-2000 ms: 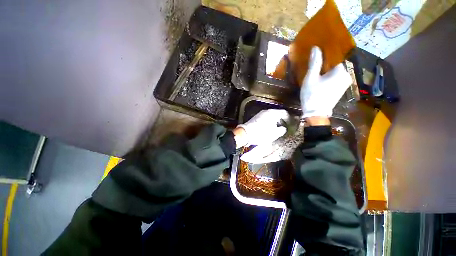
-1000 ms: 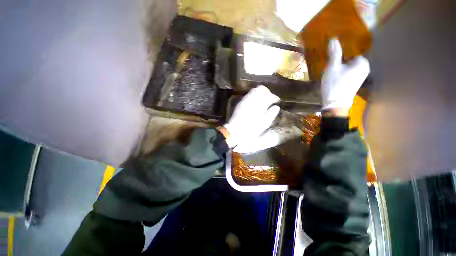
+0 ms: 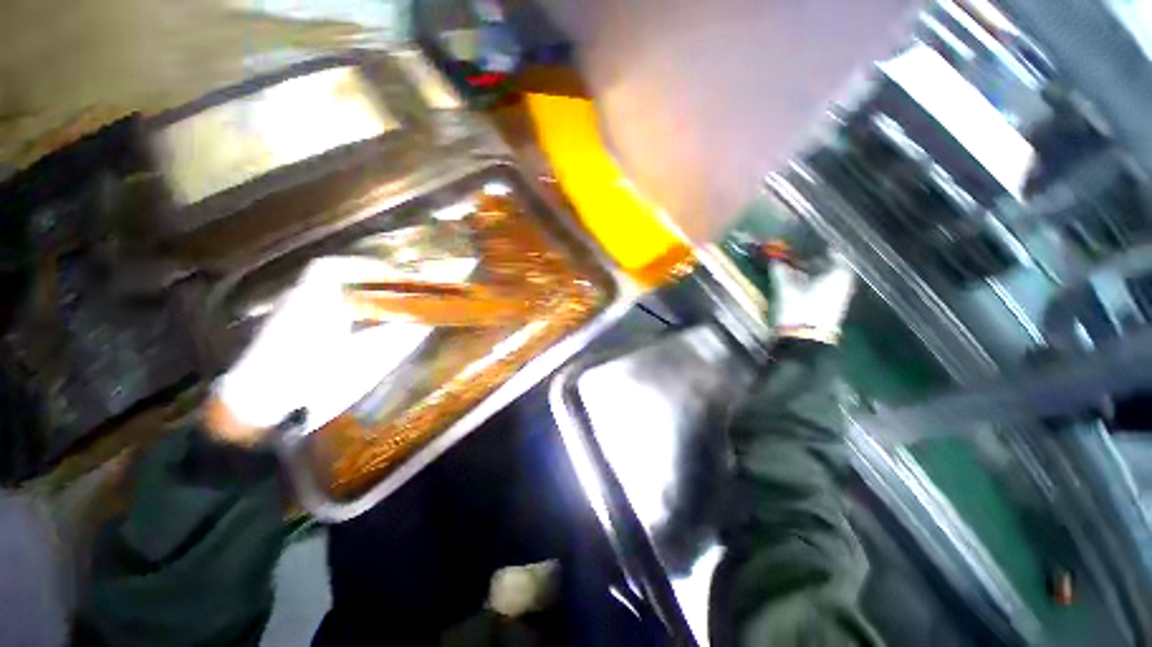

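The picture is blurred. My left hand [image 3: 297,341], in a white glove, is over the left part of the stainless tray [image 3: 430,453]. It holds the orange-brown sheet [image 3: 423,301], seen nearly edge-on and pointing right. My right hand [image 3: 811,301], also gloved, is stretched out over the green conveyor at the right. A small dark and red part [image 3: 763,250] shows at its fingertips; its shape is unclear. Thin copper strands [image 3: 524,259] lie in the tray.
The solder pot [image 3: 278,126] stands behind the tray, the dark dross tray [image 3: 95,303] at the left. A curved orange strip [image 3: 600,190] runs by the grey wall [image 3: 720,89]. A second metal tray [image 3: 657,430] lies right of the first. Conveyor rails [image 3: 916,297] cross the right side.
The view has swung right. My right hand has moved from beside the pot out to the conveyor and no longer holds the orange sheet. The sheet is now in my left hand.
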